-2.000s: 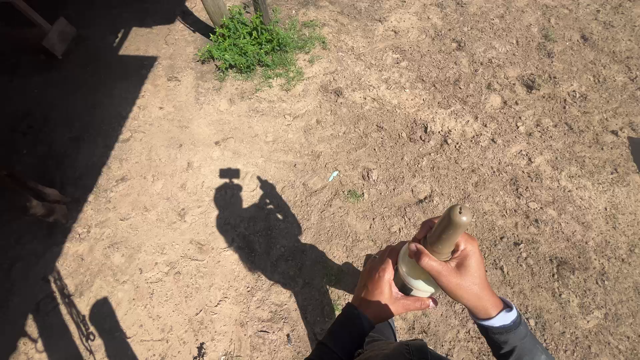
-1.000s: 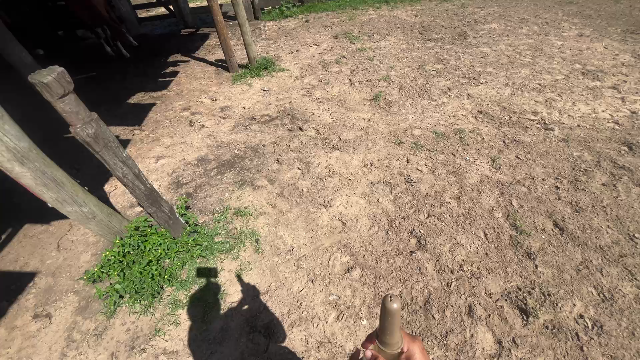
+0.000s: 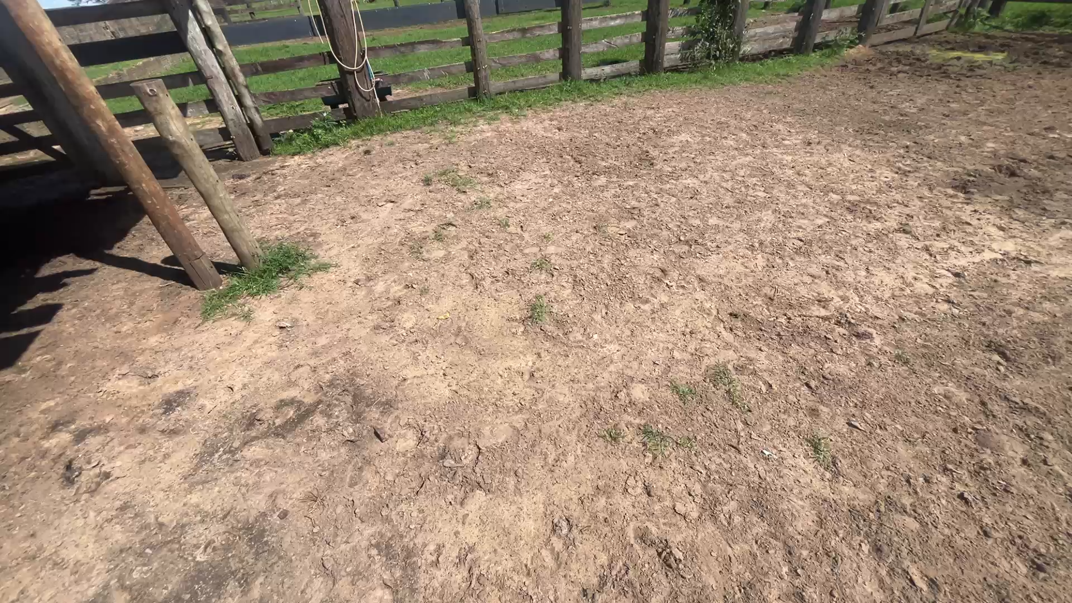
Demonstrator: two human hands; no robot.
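Neither my left hand nor my right hand shows in the head view now, and no held object is in sight. Bare, trampled dirt ground fills most of the view, with small grass tufts scattered over it. A pale rope hangs in loops on a thick wooden fence post at the upper left.
Two leaning wooden poles, one reddish and one greyish, meet the ground at the left beside a grass clump. A wooden rail fence crosses the back, edged by a grass strip. Dark shade lies at the far left.
The view has swung up towards the fence. My hands, which earlier held a pale container with a brown tapered top, have left the view, as has my shadow.
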